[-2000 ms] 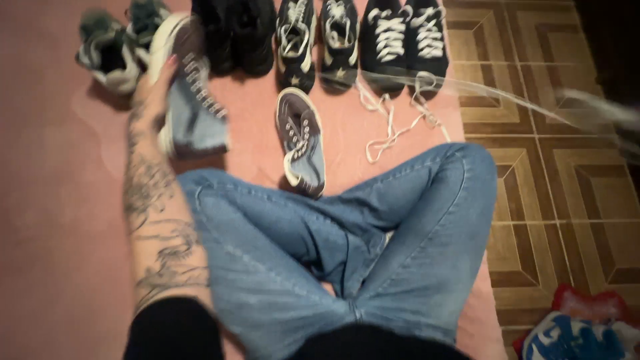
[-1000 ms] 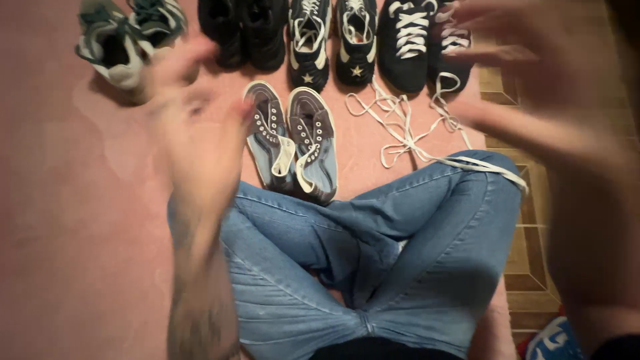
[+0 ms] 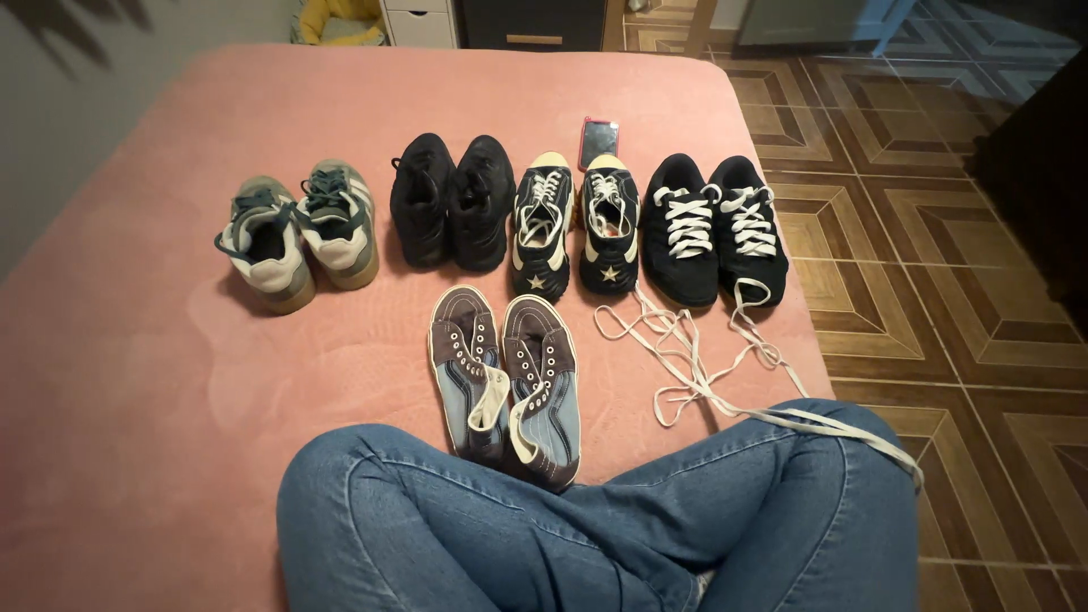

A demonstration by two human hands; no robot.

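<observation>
Neither of my hands shows in the head view now. Side by side in front of my crossed legs lie two unlaced high-top canvas sneakers, brown and blue, the left one (image 3: pixel 466 365) and the right one (image 3: pixel 544 382), toes pointing away. Loose white shoelaces (image 3: pixel 693 374) lie tangled to their right and run over my right knee. Behind is a row of paired shoes: green and grey sneakers (image 3: pixel 297 234), black shoes (image 3: pixel 450 204), black and cream sneakers with stars (image 3: pixel 575 225), and black sneakers with white laces (image 3: pixel 714 229).
A pink blanket (image 3: pixel 340 102) covers the bed under the shoes. A phone in a red case (image 3: pixel 599 143) lies behind the star sneakers. Tiled floor (image 3: pixel 901 255) is at the right, past the bed's edge. Drawers (image 3: pixel 421 25) and a yellow pet bed (image 3: pixel 340 21) stand beyond the far edge.
The left brown and blue sneaker, by my left hand two seconds ago, now stands beside its mate. Both hands have left the view. The laces now reach over my knee. The view has tilted up.
</observation>
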